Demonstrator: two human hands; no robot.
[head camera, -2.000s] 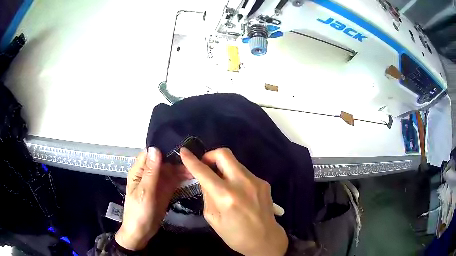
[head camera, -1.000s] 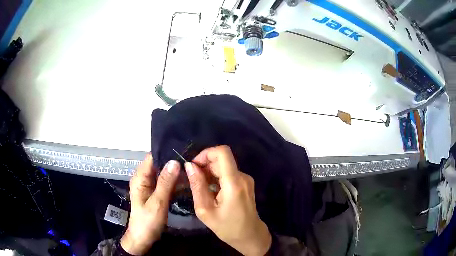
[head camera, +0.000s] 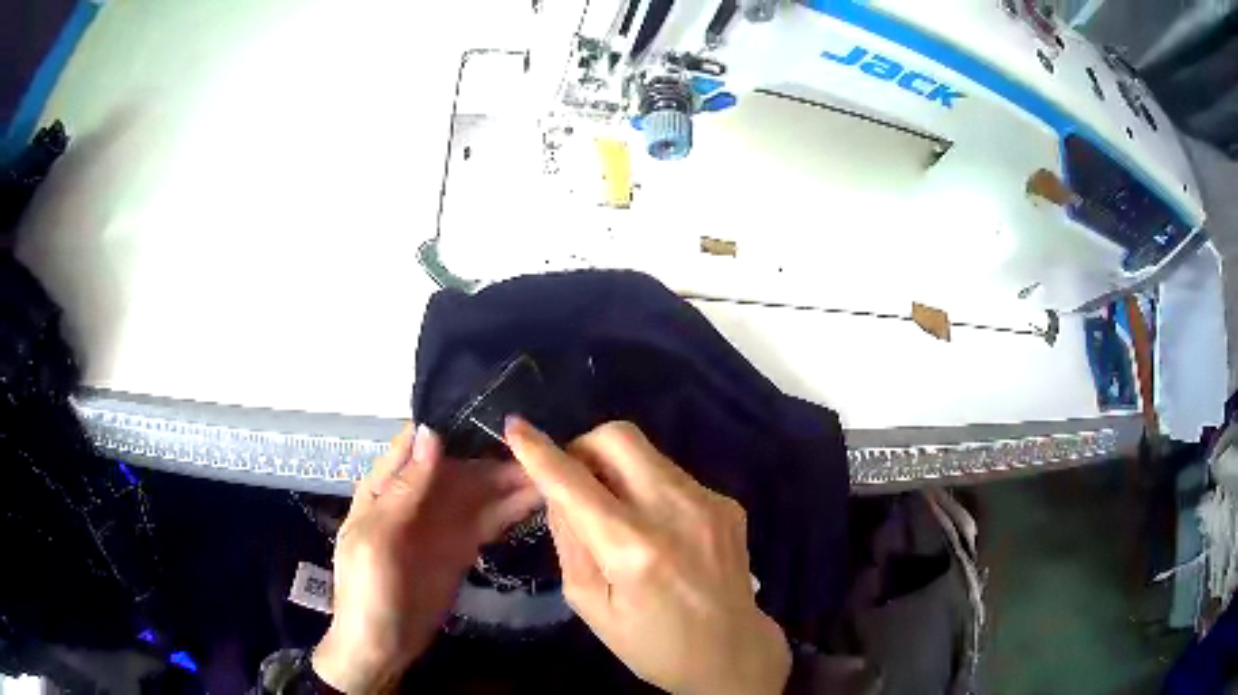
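A dark navy garment piece (head camera: 638, 326) lies over the front edge of the white machine table and hangs down toward the lap. A blacker band (head camera: 505, 397) with pale stitch lines shows between my hands. My left hand (head camera: 407, 543) holds the cloth at the band's left side, thumb up. My right hand (head camera: 652, 543) is at the band's right side, its index fingertip by a thin pale line that is either a thread or a fine tool; I cannot tell which. Its other fingers are curled, and what they hold is hidden.
A white sewing machine with blue JACK lettering (head camera: 889, 75) stands behind the cloth. A ruler-marked edge (head camera: 245, 441) runs along the table front. Black cloth (head camera: 54, 502) is heaped at left. A small white label (head camera: 311, 585) lies beside my left wrist. A blue item (head camera: 1113, 360) is at the right end.
The right fingers have moved from a pinch beside the left thumb to the band, with the index extended. The left thumb has shifted left, and the band is more exposed. The view has shifted slightly.
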